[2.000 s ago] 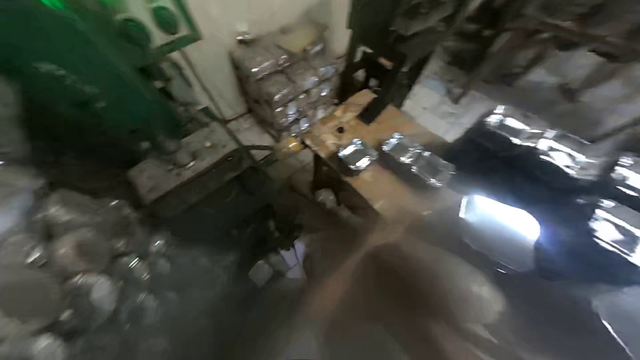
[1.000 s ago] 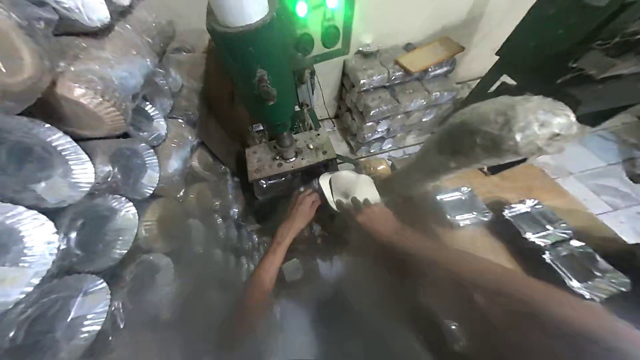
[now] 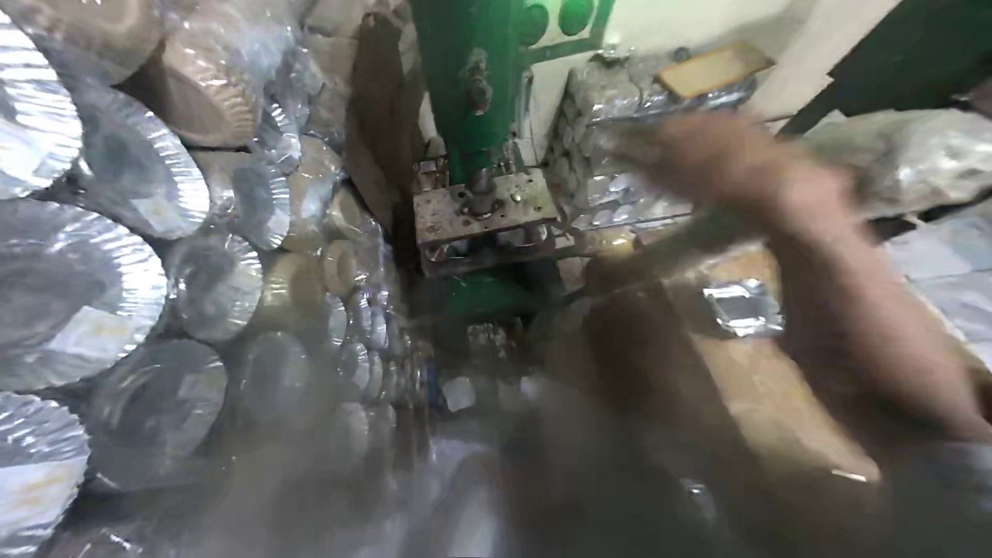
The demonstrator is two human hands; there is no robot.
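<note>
My right hand is a motion blur at upper right, over a long bar wrapped at its far end in clear plastic. Its hold is too smeared to read. A darker brown blur below the bar may be my left arm and hand; its fingers cannot be made out. To the left of both stands a green press with a drilled metal die plate. A shiny foil tray lies on the wooden table, beside my right forearm.
Plastic-wrapped stacks of round, fluted silver plates crowd the left side. Behind the press, wrapped silver packs are piled by the wall, with a small wooden board on top. The lower middle is blurred.
One second ago both hands were at the die with a pale sheet. My right hand has since moved up and right, away from the die. The sheet no longer shows there.
</note>
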